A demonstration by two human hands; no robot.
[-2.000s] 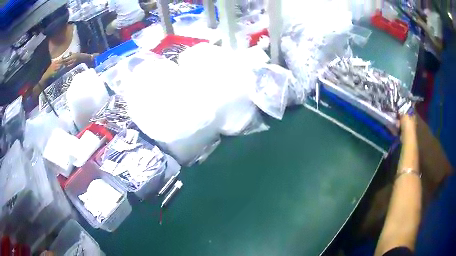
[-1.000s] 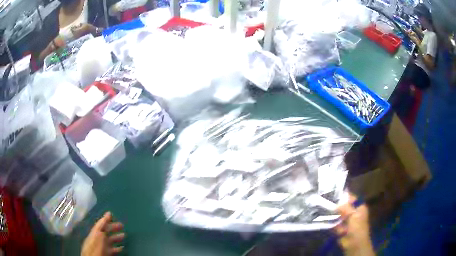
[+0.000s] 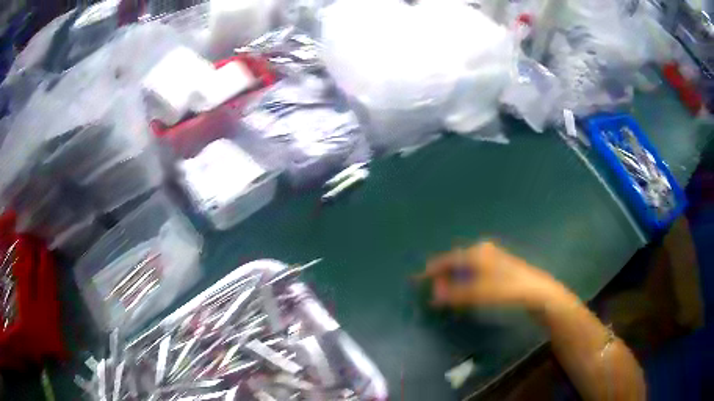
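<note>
My right hand (image 3: 481,274) is over the green bench top (image 3: 501,188), right of centre. It is blurred, with curled fingers and a small dark blue patch at them; whether it holds something is unclear. My left hand is out of view. A white bulk tray (image 3: 356,360), heaped with loose silver cylindrical parts and white pieces, is at the bottom left, cut off by the lower edge. Two small silver parts (image 3: 344,182) lie on the bench beyond it. A small pale scrap (image 3: 460,373) lies near the front edge.
A clear box with a few parts (image 3: 176,235) and a red bin (image 3: 35,313) stand at left. Behind are a clear bin of white pieces (image 3: 262,192), white packets in a clear bin (image 3: 301,125) and cloudy plastic bags (image 3: 423,63). A blue tray of parts (image 3: 599,137) is at right.
The heaped white tray has moved left and nearer. My right hand has left its rim and is over the bench. My left hand has gone out of view. The camera has turned left.
</note>
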